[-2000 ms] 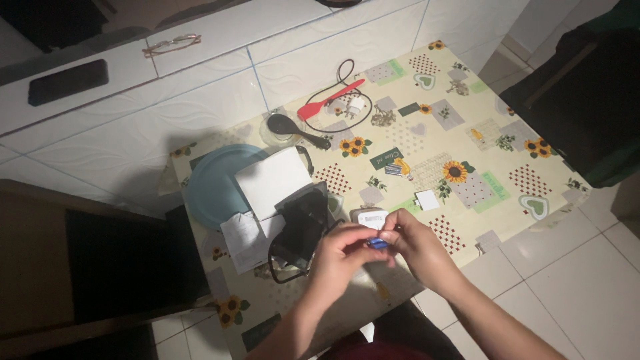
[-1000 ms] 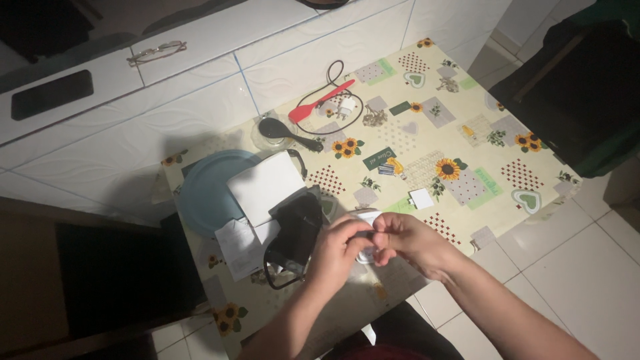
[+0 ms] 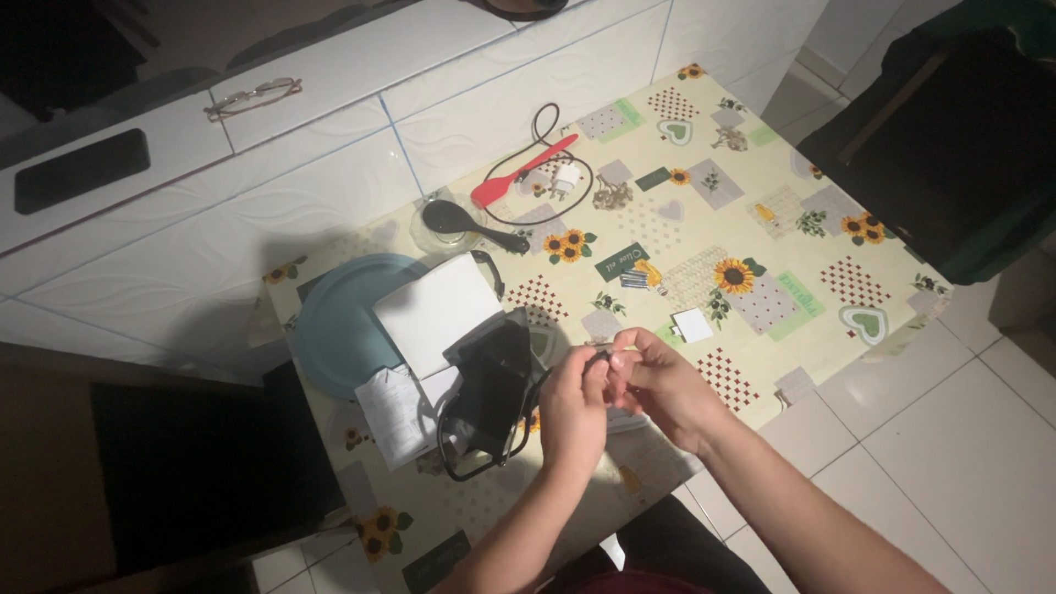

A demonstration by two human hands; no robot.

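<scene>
My left hand (image 3: 576, 404) and my right hand (image 3: 664, 384) meet over the front part of the table, fingertips together on a small dark object (image 3: 603, 355), mostly covered by the fingers. Its kind cannot be made out. Beneath the hands, a white item (image 3: 627, 421) shows only in part. Just left of my left hand lies a black bag or pouch with handles (image 3: 495, 388). A white box or booklet (image 3: 439, 313) and folded printed paper (image 3: 394, 417) lie beside it, partly over a blue round plate (image 3: 342, 322). A small white square (image 3: 691, 325) lies beyond my right hand.
Toward the wall are a black spoon (image 3: 452, 218) on a glass jar (image 3: 429, 238), a red spatula (image 3: 503, 186), a black cable (image 3: 591, 194) and a white plug adapter (image 3: 565, 179). Eyeglasses (image 3: 254, 99) and a black phone (image 3: 82, 171) rest on the ledge. A dark-draped chair (image 3: 899, 140) stands right.
Two seconds ago a small blue thing showed between my fingertips; now a dark one shows there. The hands remain together above the white item.
</scene>
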